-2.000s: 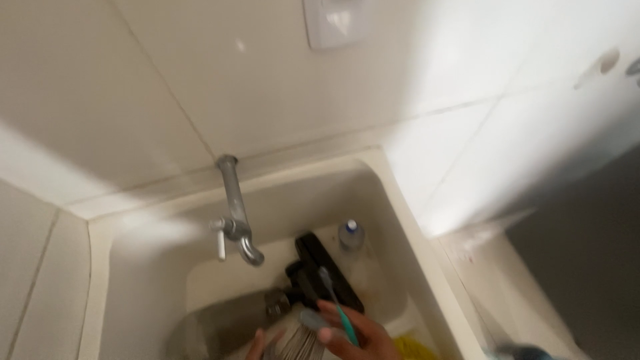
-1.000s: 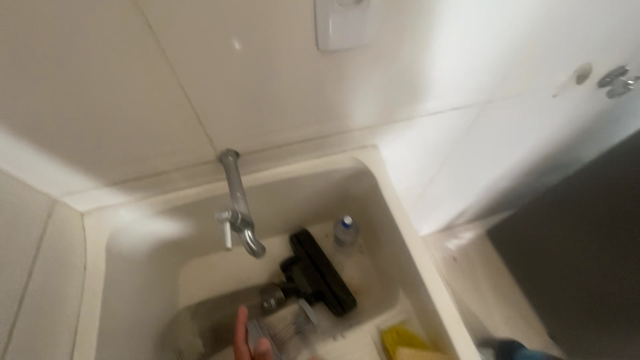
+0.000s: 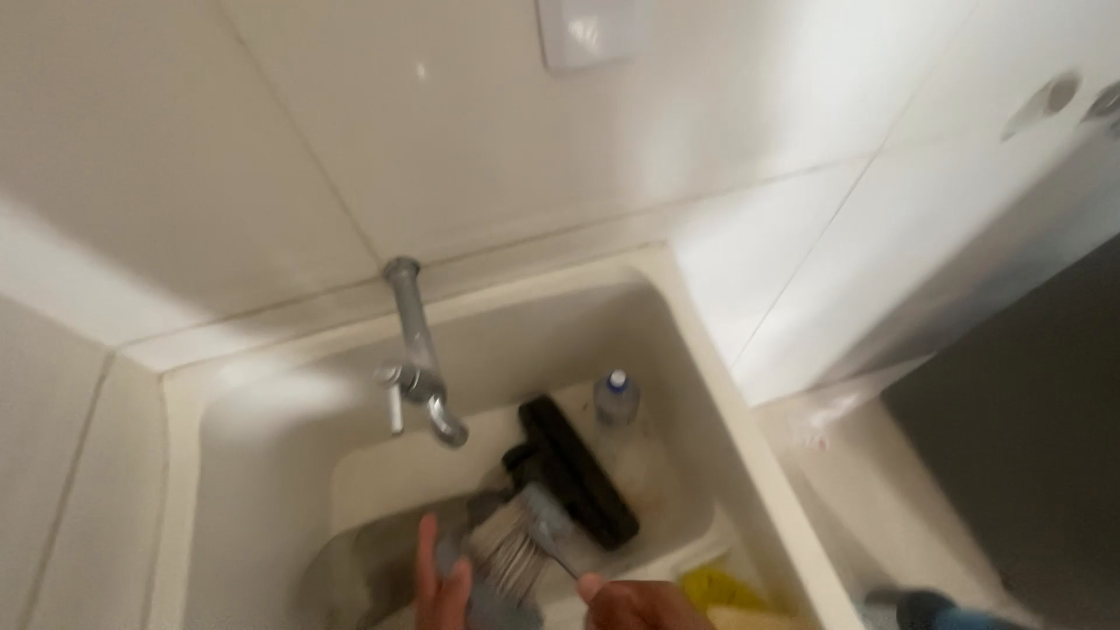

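Note:
At the bottom of the head view, my left hand (image 3: 444, 577) is closed around the side of a grey pleated filter (image 3: 507, 547), with fingers along its left edge. My right hand (image 3: 643, 604), to the right of the filter, grips a thin-handled brush (image 3: 564, 560) whose blurred head lies against the pleats. Beyond them a black vacuum cleaner floor head (image 3: 577, 472) lies on the basin floor. A clear plastic bottle (image 3: 616, 402) with a white cap stands behind it. Most of my left palm is out of view.
A metal tap (image 3: 420, 367) reaches over the light-coloured laundry sink (image 3: 770, 490) from the tiled wall. A yellow cloth or sponge (image 3: 722, 591) lies at the lower right. A dark panel (image 3: 1032, 420) stands right of the sink, near a blue and dark object (image 3: 936, 612).
The right hand, out of clear view one second ago, is back beside the filter. The filter shows higher in the sink than it did then.

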